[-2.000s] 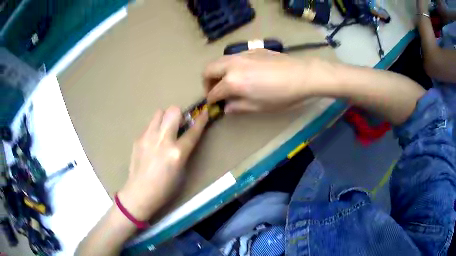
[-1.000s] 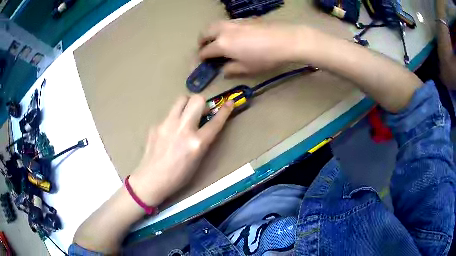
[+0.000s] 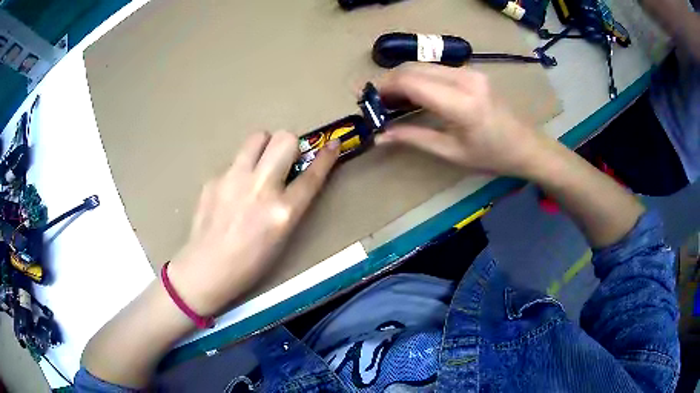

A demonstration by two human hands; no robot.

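Observation:
The black lower housing [image 3: 358,137] lies open side up on brown cardboard, with yellow wrapping and thin wires showing inside. My left hand [image 3: 253,207] holds its left part, fingers over the housing. My right hand [image 3: 453,123] holds a black top cover [image 3: 371,106], tilted on its edge, at the housing's right end. The cable lead leaves that end and is partly hidden behind my right fingers.
A closed black unit [image 3: 390,50] with a pale label and lead lies beyond my right hand. More black units [image 3: 572,14] are at the top right. Tangled unassembled units [image 3: 23,265] lie at the left. Another person's arm [image 3: 675,23] is at the right edge.
My right hand has come down and to the right with the top cover, from above the housing to its lead end. My left hand still holds the housing.

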